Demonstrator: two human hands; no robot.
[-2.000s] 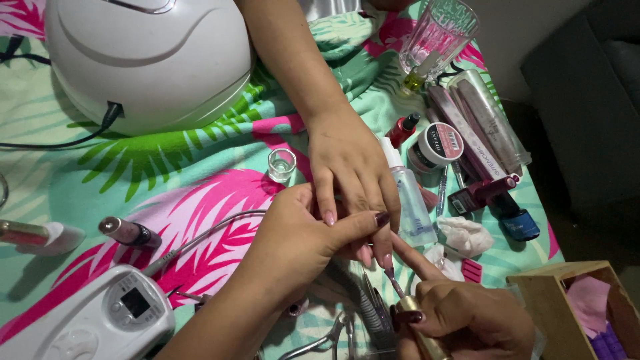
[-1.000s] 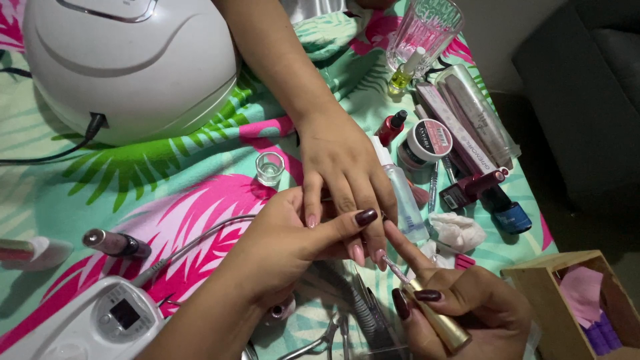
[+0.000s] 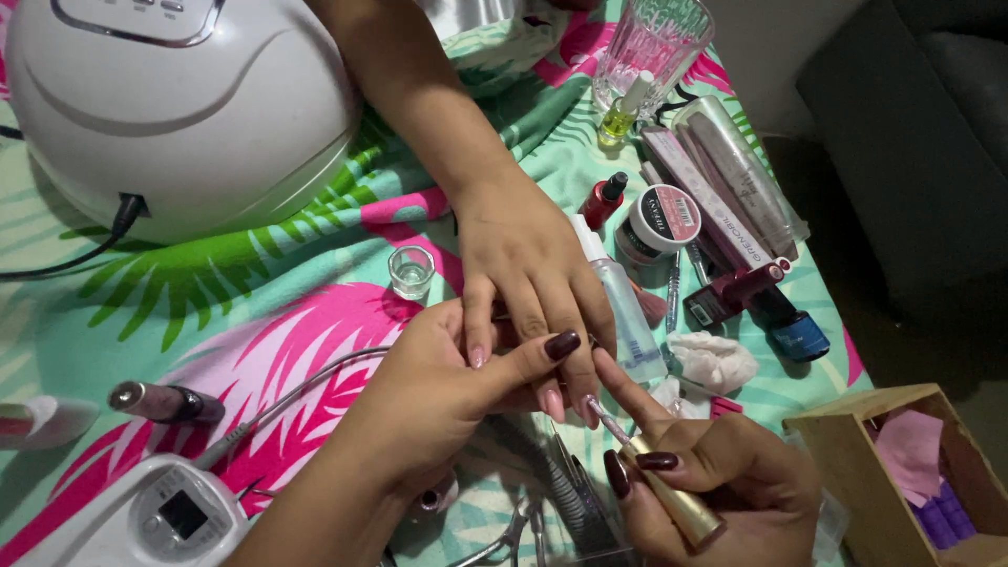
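Observation:
My left hand (image 3: 441, 386) supports the fingers of another person's hand (image 3: 524, 252), its thumb lying across them from above. Dark polish covers my nails. My right hand (image 3: 724, 480) grips the gold cap of a nail polish brush (image 3: 673, 496), whose bristles (image 3: 602, 413) touch a fingernail of that person's hand. My right index finger reaches alongside that finger. Several of the person's nails look pink and glossy. A small glass cup (image 3: 411, 272) stands left of the person's hand. Beside its right edge lies a clear plastic bottle (image 3: 630, 315) with a white top.
A white nail lamp (image 3: 189, 118) occupies the upper left, above a white nail drill unit (image 3: 126, 520). Polish bottles, a round jar (image 3: 658, 224), files and a drinking glass (image 3: 654, 55) stand or lie at right. Metal nippers (image 3: 512, 531) lie below; a wooden box (image 3: 827, 449) is lower right.
The brush, held away from the nail's tip one second ago, now touches the nail. My right index finger stays close to the person's finger.

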